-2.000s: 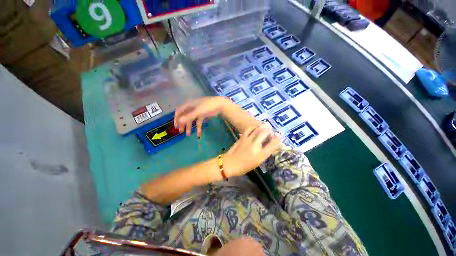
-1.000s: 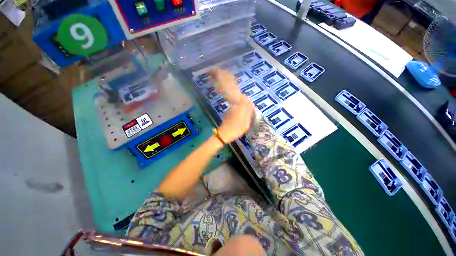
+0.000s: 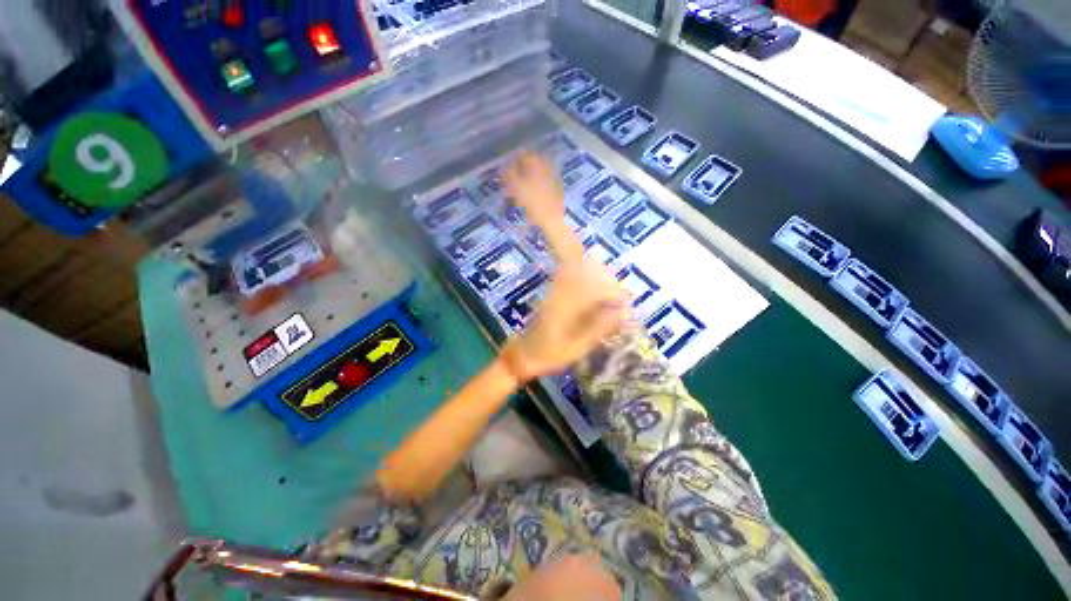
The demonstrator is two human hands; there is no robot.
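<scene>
My left hand (image 3: pixel 572 319), with a band at its wrist, lies across my right forearm at the sleeve's edge. Its fingers are too blurred to tell whether they grip. My right hand (image 3: pixel 532 186) is over the upper part of the blister tray (image 3: pixel 719 282), small and blurred. I cannot tell whether it touches or holds a panel. Panels with dark blocky patterns (image 3: pixel 672 331) lie in rows in the tray, some hidden by my hands and arms. One panel (image 3: pixel 278 258) sits on the orange-brown fixture (image 3: pixel 323 265) above the press base plate (image 3: pixel 223 358).
The press (image 3: pixel 106 161) with its green 9 disc and the control box (image 3: pixel 264 59) are at upper left. Stacked clear trays (image 3: pixel 435 106) stand behind the working tray. The conveyor belt (image 3: pixel 752 223) curves along the right with spaced panels. A grey panel (image 3: pixel 71 470) is at far left.
Since the first frame, my right hand has moved from the press front to over the tray. My left hand stays at my right forearm. The view has shifted, showing more of the control box.
</scene>
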